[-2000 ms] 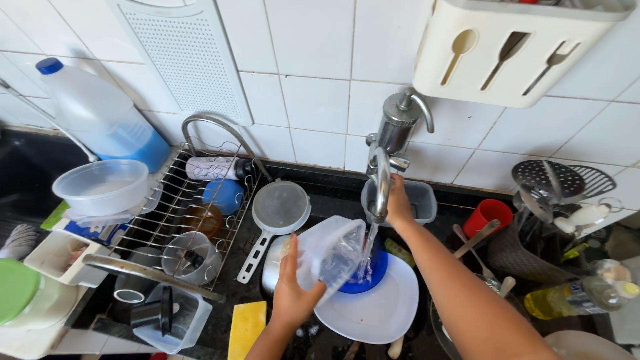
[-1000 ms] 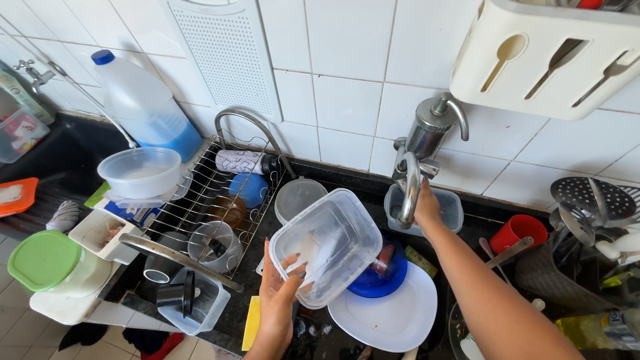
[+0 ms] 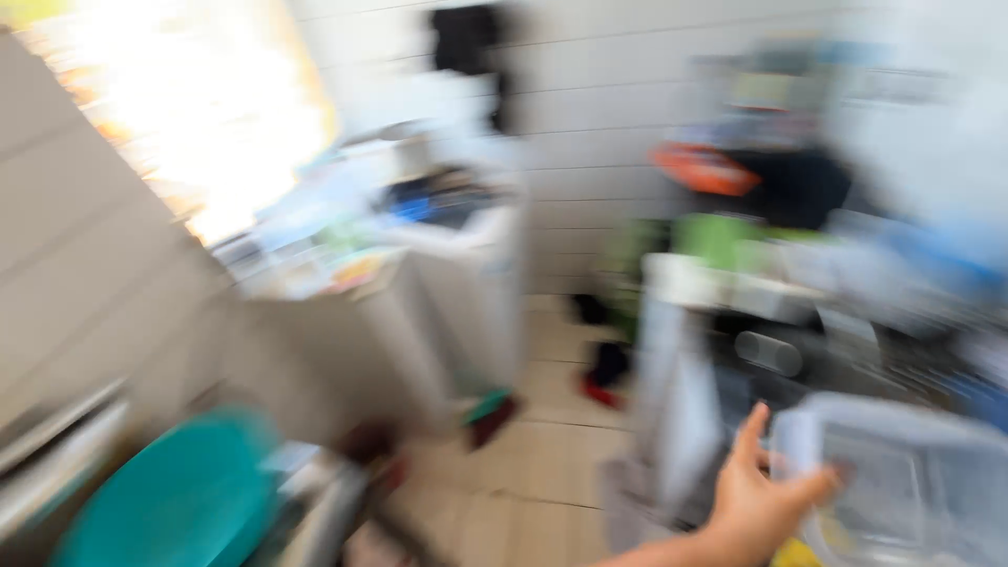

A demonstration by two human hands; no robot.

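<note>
At the lower right of the head view, my left hand [image 3: 760,488] grips the near side of a clear plastic container [image 3: 906,480], its thumb over the rim. The container is tilted, and part of it is cut off by the frame's edge. A bit of yellow sponge [image 3: 795,554] shows below it. Beyond the container stands the blurred wire dish rack [image 3: 921,370], with a clear cup [image 3: 768,353] to its left. My right hand is outside the view. Strong blur hides most detail.
A teal basin [image 3: 173,496] stands at the lower left. A white appliance [image 3: 480,291], seemingly a washing machine, carries items in the back. Dark and red things [image 3: 606,370] lie on the tiled floor [image 3: 551,465]. A green lid [image 3: 717,240] shows on the counter's far end.
The view has swung far to the left, off the sink and tap. My right hand, at the tap a second ago, has left the view. My left hand still holds the clear container.
</note>
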